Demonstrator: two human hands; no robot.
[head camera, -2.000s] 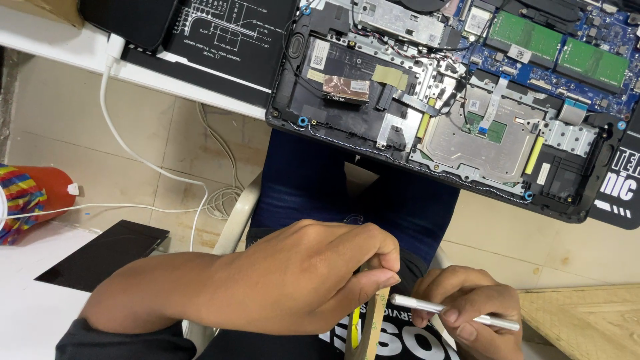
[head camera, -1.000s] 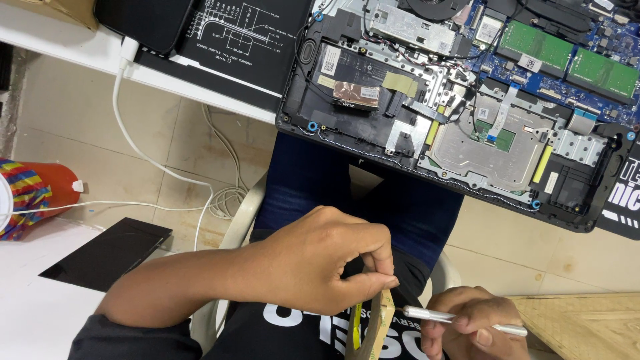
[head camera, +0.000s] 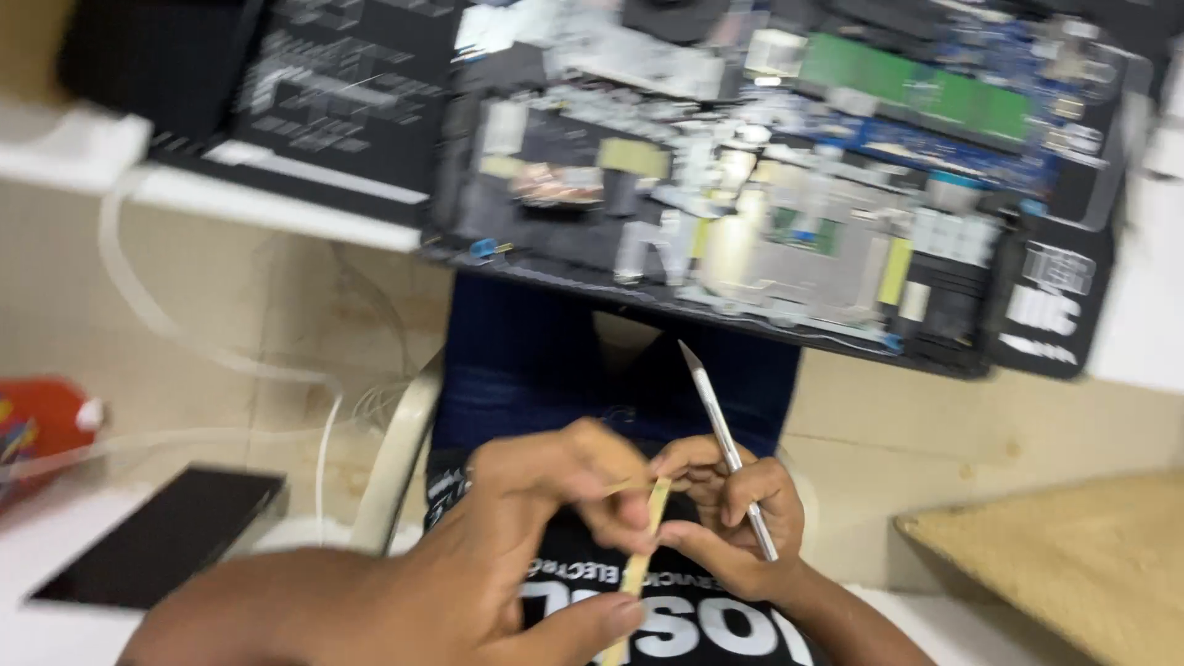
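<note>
My left hand (head camera: 564, 527) holds a narrow yellowish roll of what looks like tape (head camera: 638, 573), seen nearly edge-on in front of the black printed shirt. Its thumb lies along the roll and its blurred fingers are near the top end. Close on the right, my right hand (head camera: 740, 518) has a silver craft knife (head camera: 717, 416) between its fingers, blade pointing up and away. Thumb and fingertips of that hand meet the roll's upper part. A thin strip seems to run between the two hands, but blur hides its details.
Beyond my hands lies an opened laptop chassis (head camera: 555, 227) with exposed boards, over the table edge. A black printed mat (head camera: 351, 102) and dark device (head camera: 148, 65) are at upper left. A white cable (head camera: 139, 296) hangs down. A black panel (head camera: 166, 536) lies lower left, a woven surface (head camera: 1064, 546) lower right.
The knife has swung from roughly level, tip toward the roll, to steeply upright with its tip away. My right fingers have come to the roll. My left hand has turned, its thumb now lower along it.
</note>
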